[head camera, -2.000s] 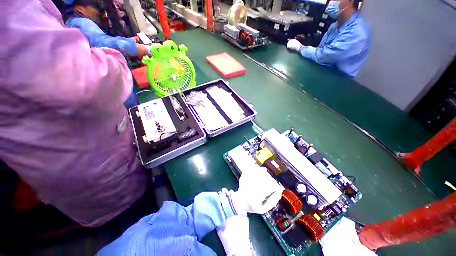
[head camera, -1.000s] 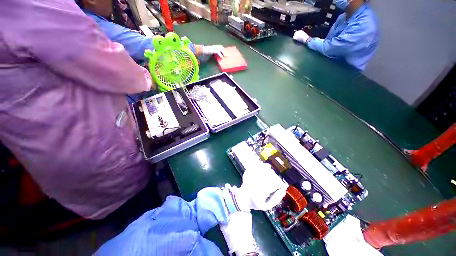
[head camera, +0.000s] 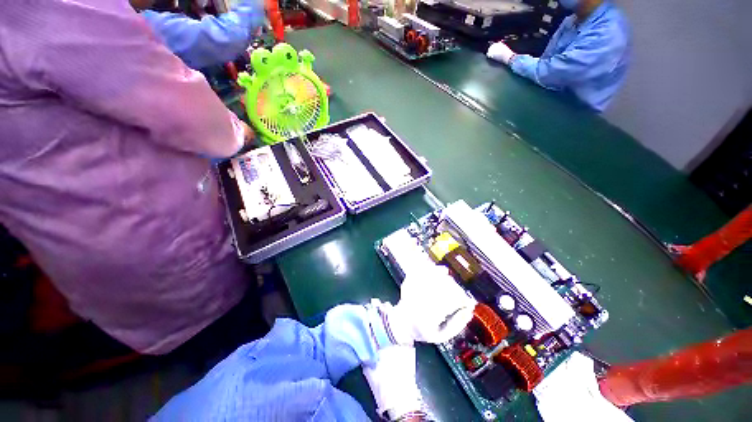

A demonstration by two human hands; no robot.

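Observation:
A large green circuit board (head camera: 486, 407) lies on the bench at lower centre, with a long white-silver heatsink (head camera: 507, 264), a yellow-taped transformer (head camera: 446, 246) and two orange-copper chokes (head camera: 519, 367). My left hand (head camera: 434, 307), white-gloved with a blue sleeve, lies over the board's near-left edge, at the end of a pale flat piece (head camera: 406, 250); its fingertips are unclear. What looks like my right hand (head camera: 393, 379), white-gloved, is below my left wrist and cut off by the lower edge; its fingers are hidden.
An open silver-edged case (head camera: 289, 246) and green frog-shaped fan (head camera: 286, 99) stand left, beside a person in pink (head camera: 115, 181). White material (head camera: 577, 394), a glove or cloth, lies by a red-wrapped post (head camera: 684, 367). A person in blue (head camera: 577, 62) sits across, near another board (head camera: 416, 41).
The neighbour's gloved hand has left the red-and-white tray area, and the tray no longer shows. The blue arm at upper left has risen. My left hand stays at the board's edge.

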